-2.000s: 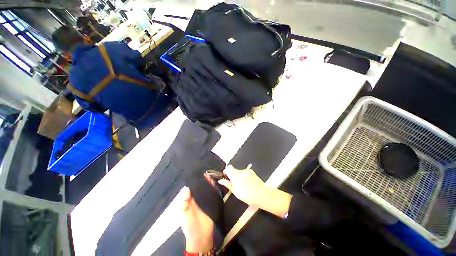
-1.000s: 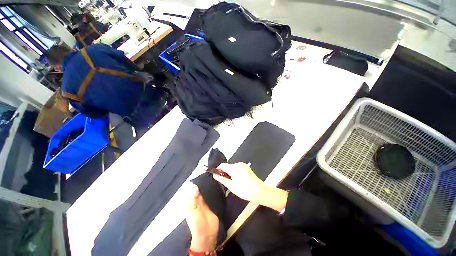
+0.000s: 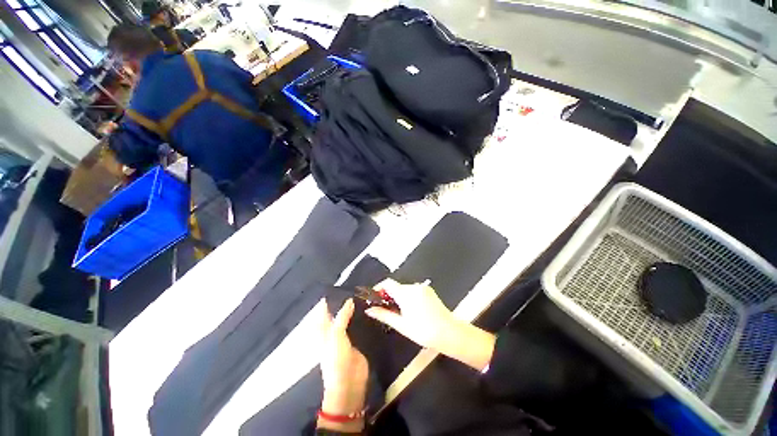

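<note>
My left hand (image 3: 342,353), with a red band at the wrist, holds a dark fabric panel (image 3: 365,328) at the table's near edge. My right hand (image 3: 415,313) is closed around small thread snips (image 3: 371,297) with red on the handles; the blades lie at the fabric, and most of the tool is hidden in the fist. A flat black-grey panel with a rounded end (image 3: 460,251) lies under and beyond my right hand. A pile of longer grey panels with slit lines (image 3: 273,298) lies to the left on the white table (image 3: 554,170).
A heap of black sewn bags (image 3: 409,111) stands on the table's far part, a blue bin (image 3: 322,85) behind it. A grey-white basket (image 3: 626,200) with a round black object (image 3: 673,292) is at right. A person (image 3: 192,111) sits at left near another blue bin (image 3: 141,234).
The held fabric has been turned and shifted. My left thumb and fingers now lie closer to the snips. The seated person has moved slightly. The view has shifted a little.
</note>
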